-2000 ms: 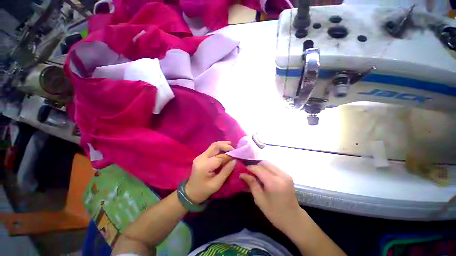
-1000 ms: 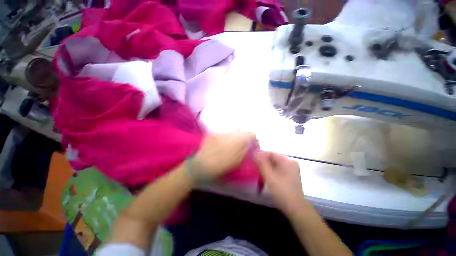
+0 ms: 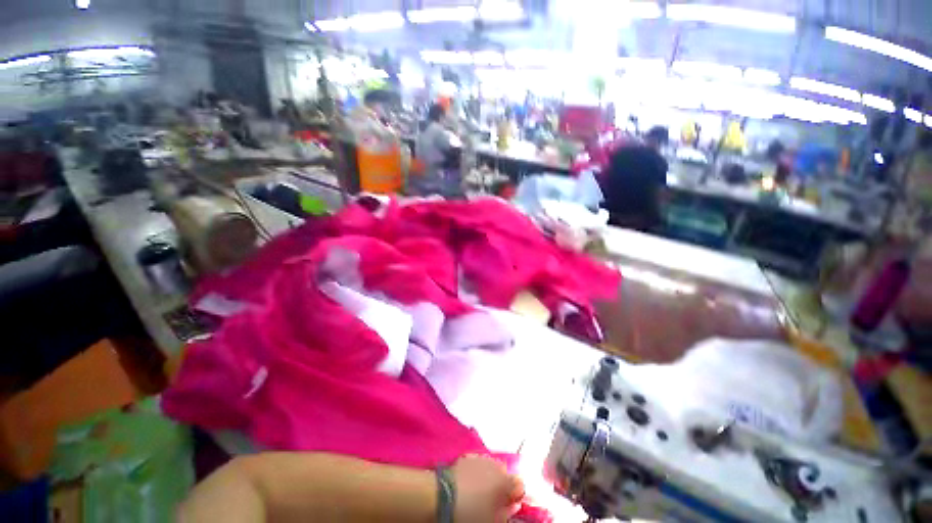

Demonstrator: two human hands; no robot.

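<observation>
The magenta garment [image 3: 347, 409] with pale lilac parts [image 3: 475, 337] lies heaped left of the sewing machine, its lower edge running to my left hand. My left hand [image 3: 488, 490], with a band at the wrist, is closed on the magenta cloth at the bottom edge of the picture, just left of the needle area. Its fingertips are partly washed out by the lamp. The white machine head [image 3: 654, 460] is at the lower right. Its needle and presser foot cannot be made out. My right hand is out of the picture.
More magenta cloth [image 3: 511, 240] is heaped beyond the garment. A crumpled white cloth [image 3: 761, 393] lies behind the machine head. A green patterned board [image 3: 138, 460] and an orange stand [image 3: 72, 393] are at the lower left. People and sewing stations fill the background.
The view has tilted up to the factory floor, so the work sits lower in the picture. My right hand has left the view. My left hand is now nearer the needle area.
</observation>
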